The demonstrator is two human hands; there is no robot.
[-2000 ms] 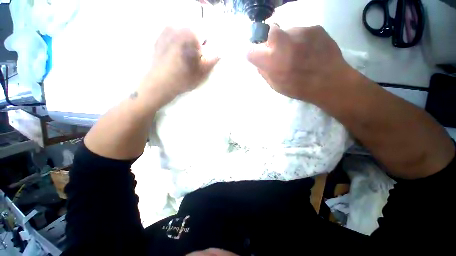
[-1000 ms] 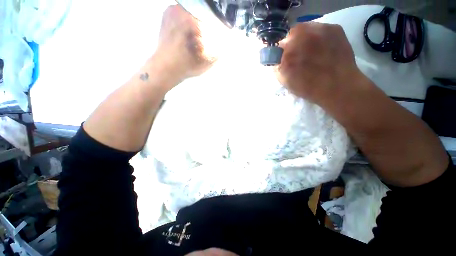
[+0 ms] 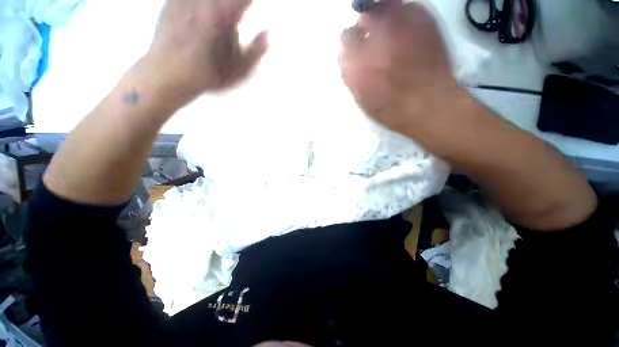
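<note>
White lace fabric (image 3: 400, 183) lies over the table's front edge and my lap, its upper part washed out by glare. My left hand (image 3: 207, 47) is at the upper left over the bright area, slightly blurred, with its thumb apart from its fingers and nothing seen in it. My right hand (image 3: 397, 64) is at the upper right with curled fingers; glare hides whether it pinches the fabric. A dark knob (image 3: 364, 5) of the machine shows just above my right hand at the top edge. The needle area is not visible.
Black scissors (image 3: 514, 19) lie on the table at the upper right. A black flat object (image 3: 577, 108) lies at the right. Cream fabric (image 3: 478, 244) hangs below the table at the right. Pale, bluish material (image 3: 19, 57) is at the far left.
My left hand has moved left, away from my right hand, and its thumb has spread. The view has shifted, so most of the machine head is out of the picture at the top.
</note>
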